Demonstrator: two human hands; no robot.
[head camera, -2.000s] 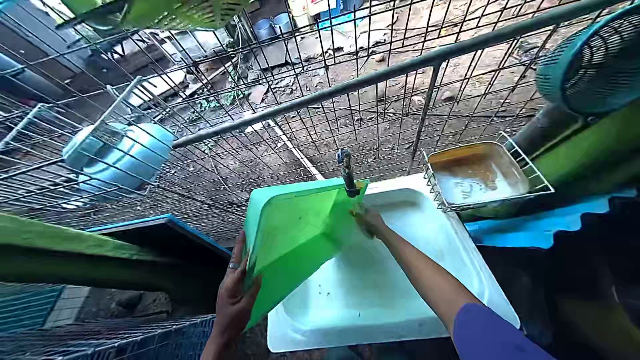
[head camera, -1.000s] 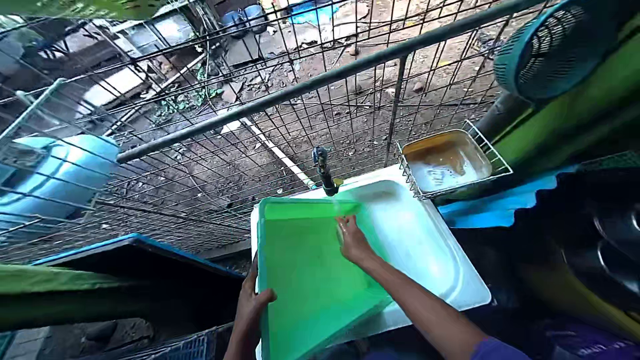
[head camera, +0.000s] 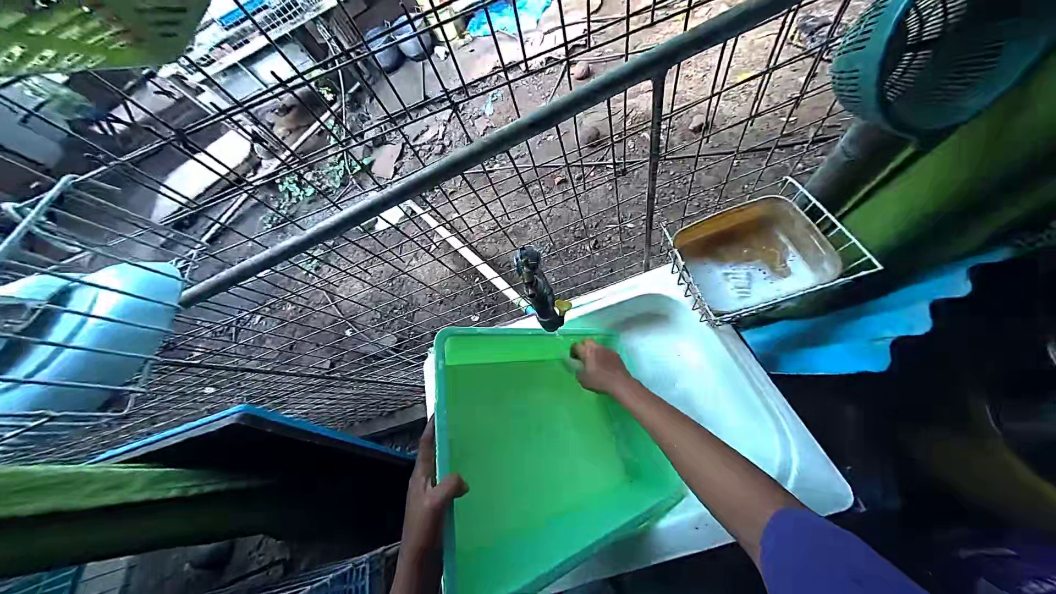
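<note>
A green rectangular plastic basin (head camera: 536, 462) rests tilted over the left part of a white sink (head camera: 734, 396). My left hand (head camera: 433, 495) grips its left rim, thumb over the inside edge. At the basin's upper right, below the tap, is my right hand (head camera: 596, 365), fingers curled and slightly blurred; whether it holds anything cannot be made out. The dark water tap (head camera: 540, 289), with a yellow part at its outlet, stands above the basin's far rim. Whether water runs from it is unclear.
A wire rack (head camera: 858, 272) at the sink's far right holds a plastic container (head camera: 763, 252) with brownish residue. Behind the sink runs a wire mesh fence with a metal rail (head camera: 495, 148). A teal basket (head camera: 916, 74) hangs upper right; a light blue container (head camera: 99, 330) is at left.
The basin, upright and angled two seconds ago, has been lowered flatter with its inside facing up. My right hand has moved from beside the tap to over the basin's inside. The view has shifted.
</note>
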